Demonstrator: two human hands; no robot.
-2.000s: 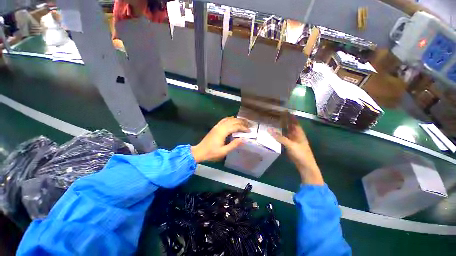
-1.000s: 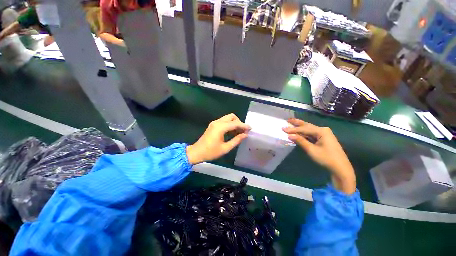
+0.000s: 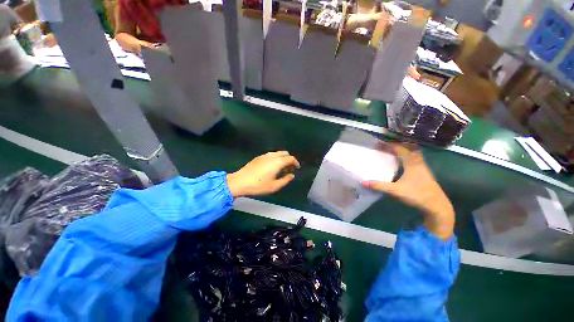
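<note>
A white product box (image 3: 346,179) with its lid shut stands slightly turned on the green belt (image 3: 264,135). My right hand (image 3: 418,182) grips its right side, thumb on the near top edge and fingers at the back. My left hand (image 3: 264,174) is off the box, to its left, with fingers curled and apart and nothing in it. A tangled heap of black cables (image 3: 264,273) lies directly in front of me, below the box.
Another closed white box (image 3: 522,221) stands at right. A crumpled black plastic bag (image 3: 63,204) lies at left by my sleeve. A grey post (image 3: 107,88) crosses the left. Open grey cartons (image 3: 308,69) and a stack of printed sheets (image 3: 431,113) stand along the far edge. People are opposite.
The raised lid flap has come down and the box is shut. In the last second my left hand has let go and moved left, while the box has shifted right and turned with my right hand.
</note>
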